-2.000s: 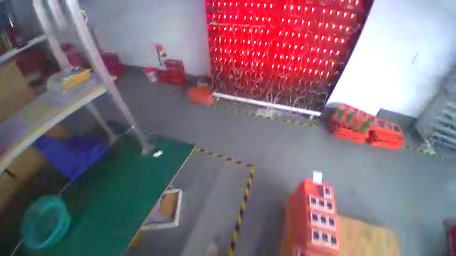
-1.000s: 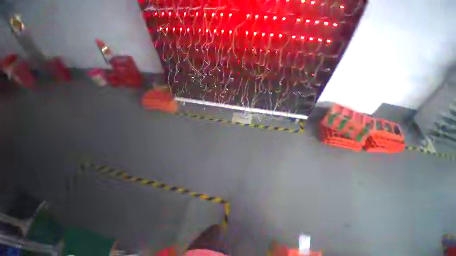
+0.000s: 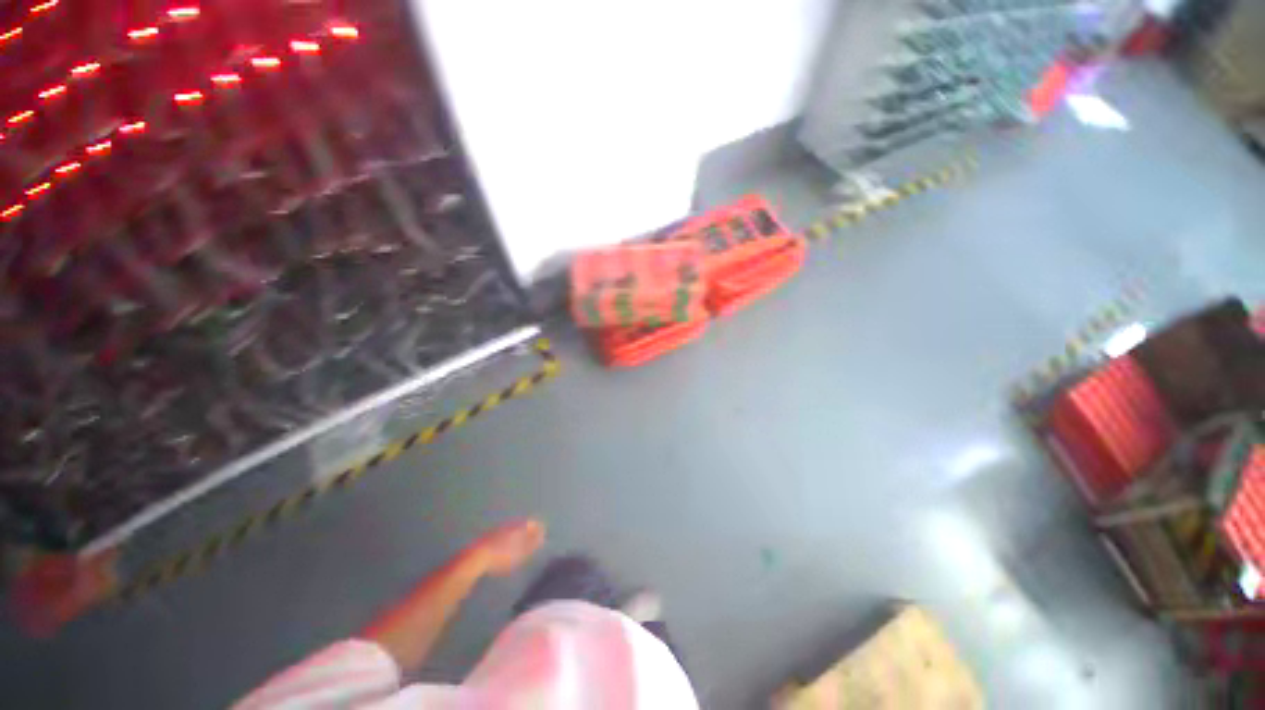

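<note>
My left hand point(image 3: 515, 542) hangs at the lower centre, small and blurred, beyond a bare forearm and a pink-and-white sleeve. Nothing is seen held in it, but its fingers cannot be made out. My right hand is not in view. Nearest on the grey floor is a brown box or board point(image 3: 895, 669), cut off by the bottom edge. Stacked orange-red trays point(image 3: 638, 298) with green marks stand farther off by the white wall panel.
A rack with red lights and hanging wires point(image 3: 264, 236) stands at the left behind yellow-black tape point(image 3: 416, 441). A frame or trolley point(image 3: 1138, 555) with red trays point(image 3: 1110, 423) is at the right. A grey rack point(image 3: 957, 70) with many shelves is at the back.
The view has swung right: the lit rack and orange-red trays have shifted left, and the red trays at the right show more. My left arm has come into view.
</note>
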